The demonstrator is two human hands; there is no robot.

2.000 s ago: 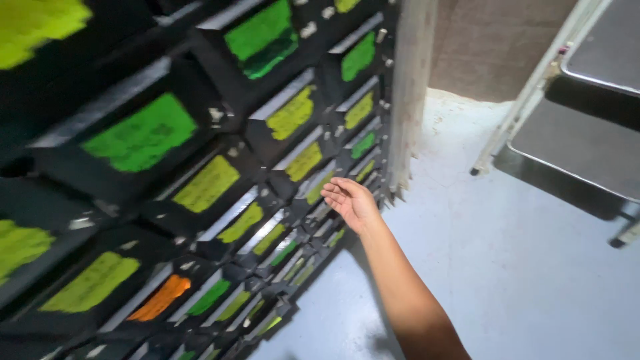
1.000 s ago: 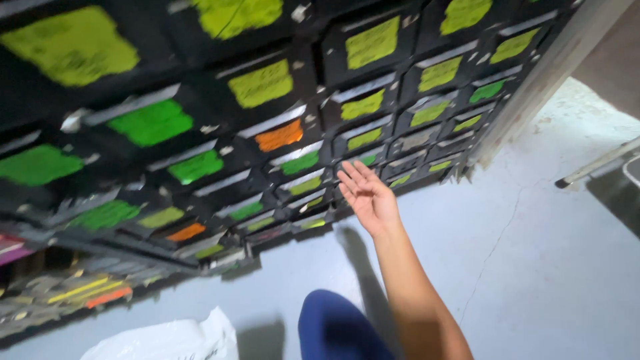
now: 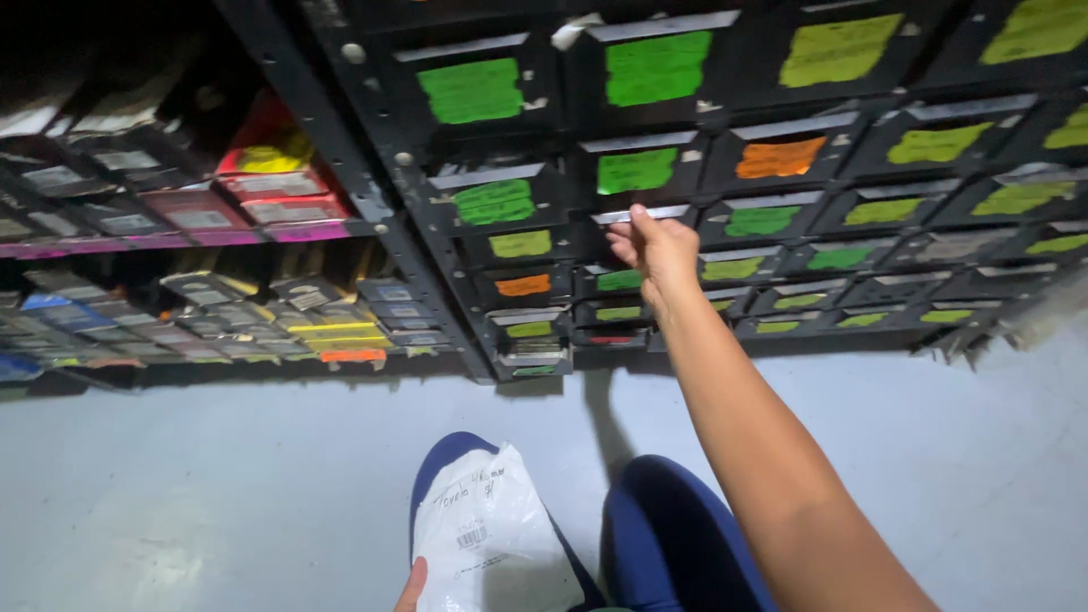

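My right hand (image 3: 667,255) reaches to a black drawer or bin in the rack, its thumb and curled fingers at the pale top edge (image 3: 642,216) of the bin's front. Whether the fingers grip that edge cannot be made out. Above the hand is a bin with a bright green label (image 3: 637,171), and to its upper right one with an orange label (image 3: 780,157). At the bottom, my left hand (image 3: 413,586), mostly out of view, holds the edge of a white plastic bag (image 3: 497,544) that bears handwriting and a barcode and lies over my left thigh.
Left of a black perforated metal upright (image 3: 374,195) are shelves packed with narrow boxes (image 3: 200,212), some red, one edge strip pink. More black bins with yellow-green labels (image 3: 939,142) extend to the right. A pale blue-grey floor (image 3: 212,476) lies below, with my knees over it.
The view has swung left, bringing the boxed shelves in and taking the step stool out. My right hand, open before, now has its fingers curled at a bin's edge. The white bag shows more fully.
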